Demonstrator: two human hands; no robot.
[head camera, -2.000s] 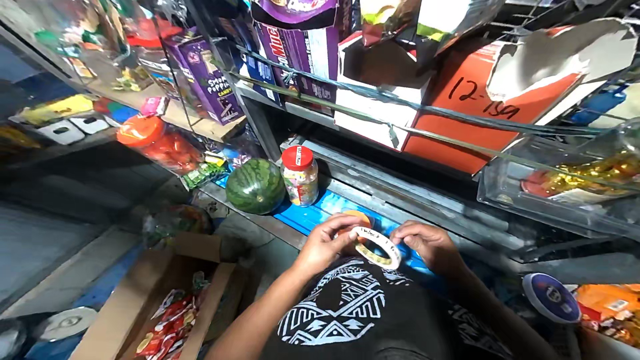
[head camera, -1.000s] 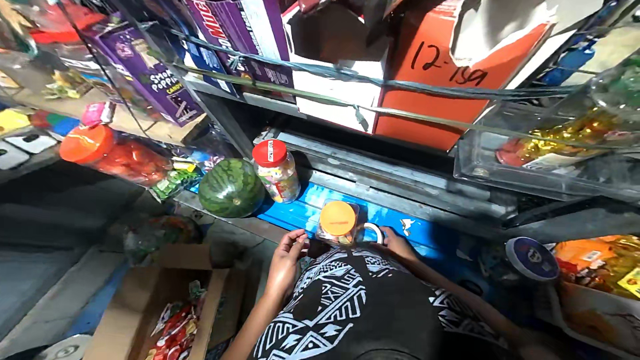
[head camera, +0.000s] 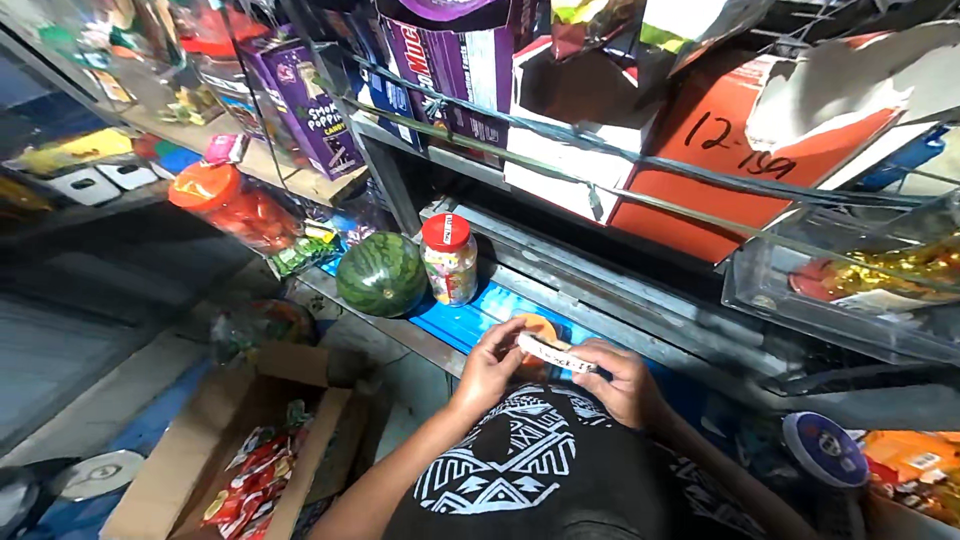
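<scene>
Between my two hands is a roll of tape or similar ring (head camera: 556, 353) with handwriting on its pale outer band. My left hand (head camera: 491, 364) pinches its left end with thumb and fingers, and my right hand (head camera: 616, 379) grips its right end. Right behind it, partly hidden by the ring and my left fingers, stands a jar with an orange lid (head camera: 538, 325) on the blue surface (head camera: 491, 301). Farther left on that surface a clear plastic jar of sweets with a red lid (head camera: 449, 260) stands upright beside a watermelon (head camera: 381, 274).
Candy boxes and a torn red carton (head camera: 739, 157) fill the shelf ahead, with cords across them. An open cardboard box (head camera: 184, 450) of red packets is at lower left. A clear plastic bin (head camera: 780, 292) and a purple-lidded tub (head camera: 825, 448) are at right.
One second ago my left hand was off the ring, beside the orange-lidded jar, while my right hand held it. Now both hands hold the ring, raised in front of the jar with its outer band facing me.
</scene>
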